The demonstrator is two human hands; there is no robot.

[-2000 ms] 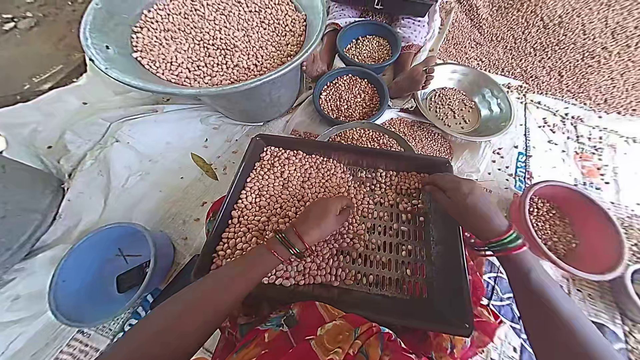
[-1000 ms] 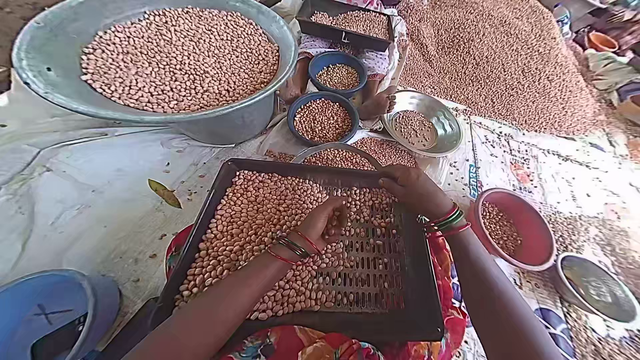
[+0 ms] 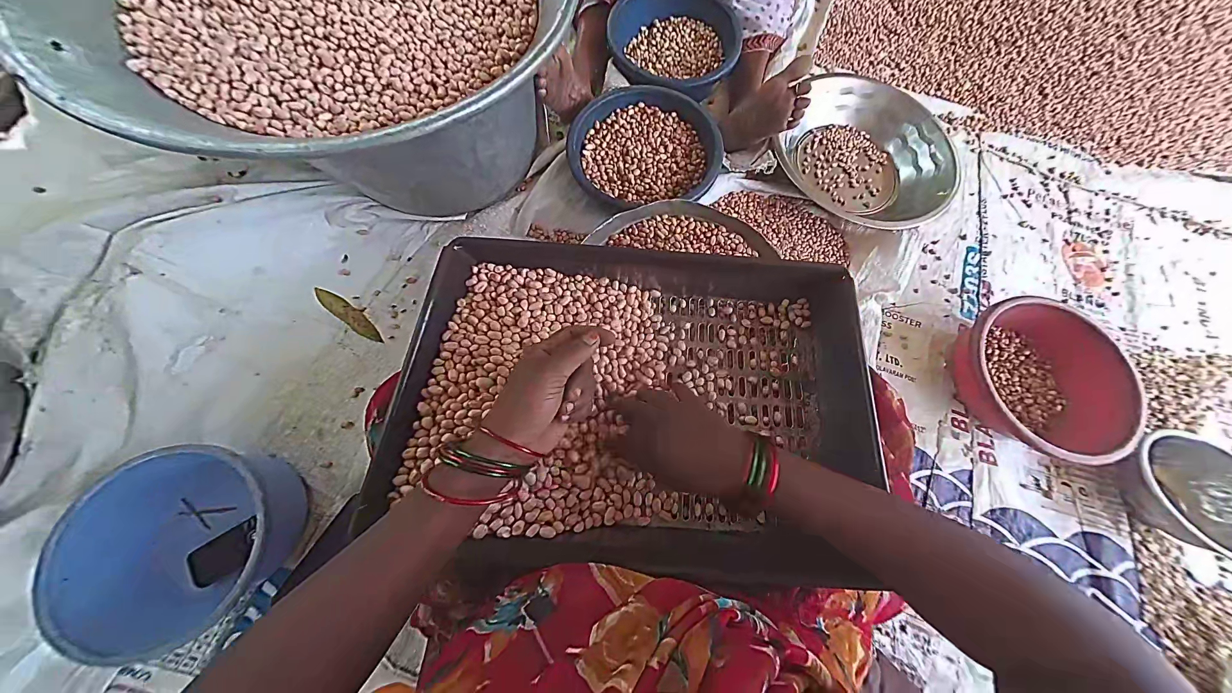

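Observation:
A dark rectangular tray with a slotted bottom (image 3: 847, 337) rests on my lap over a red flowered cloth. Pinkish shelled nuts, which look like peanuts, (image 3: 520, 308) cover its left and middle; fewer lie over the slots at the right. My left hand (image 3: 553, 380), with red and green bangles, is over the nuts near the middle, its fingers curled; whether nuts are inside is hidden. Just right of it, my right hand (image 3: 679, 438) reaches palm down into the nuts, fingertips towards the left hand. Its fingertips are partly hidden, and a hold cannot be made out.
A large metal tub (image 3: 433, 164) of nuts stands upper left. Beyond the tray are two blue bowls (image 3: 712, 173), a steel bowl (image 3: 929, 173) and another person's feet (image 3: 765, 111). A blue bucket (image 3: 125, 577) holding a phone lies left; a red bowl (image 3: 1107, 385) stands right.
My right hand has moved from the tray's far right edge to the middle, beside my left hand. More slots show at the upper right than two seconds ago.

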